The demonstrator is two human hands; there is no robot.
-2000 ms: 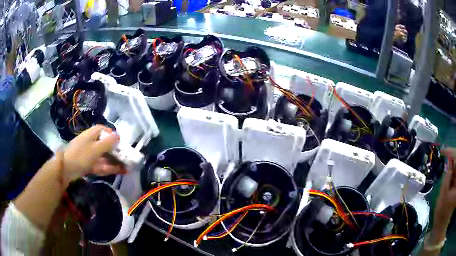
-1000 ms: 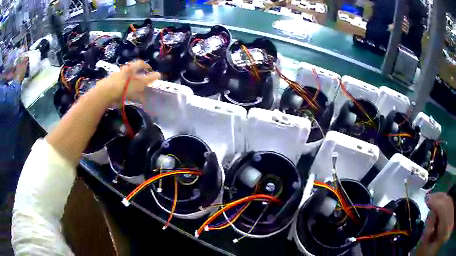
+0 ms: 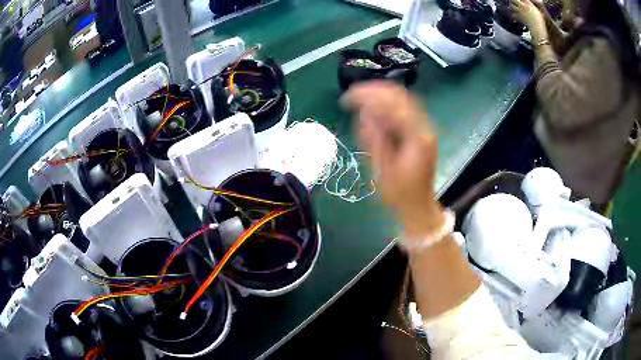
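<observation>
My right hand [image 3: 397,151] is raised over the bench, blurred by motion, fingers stretched up and to the left; I see nothing in it. My left hand is out of the picture. Just beyond my right fingertips lies a pair of black camera heads [image 3: 378,65] with boards showing. To the left stand white camera base housings with black interiors, one near the bench edge [image 3: 246,264] and another beside it [image 3: 151,309]. Red, orange and yellow wire harnesses [image 3: 242,246] with small white plugs rise from them. White boxes [image 3: 214,151] stand behind the cups.
A coil of thin white wire [image 3: 306,151] lies on the green bench [image 3: 351,232]. White plastic housings [image 3: 502,232] are heaped below the bench edge at right. A person [image 3: 587,98] works at far right beside more camera units [image 3: 457,31]. A metal post [image 3: 173,39] stands behind.
The view has swung right, bringing the wire coil, paired black heads, heaped housings and another person into view. My right hand is now raised near the middle. My left hand has left the picture.
</observation>
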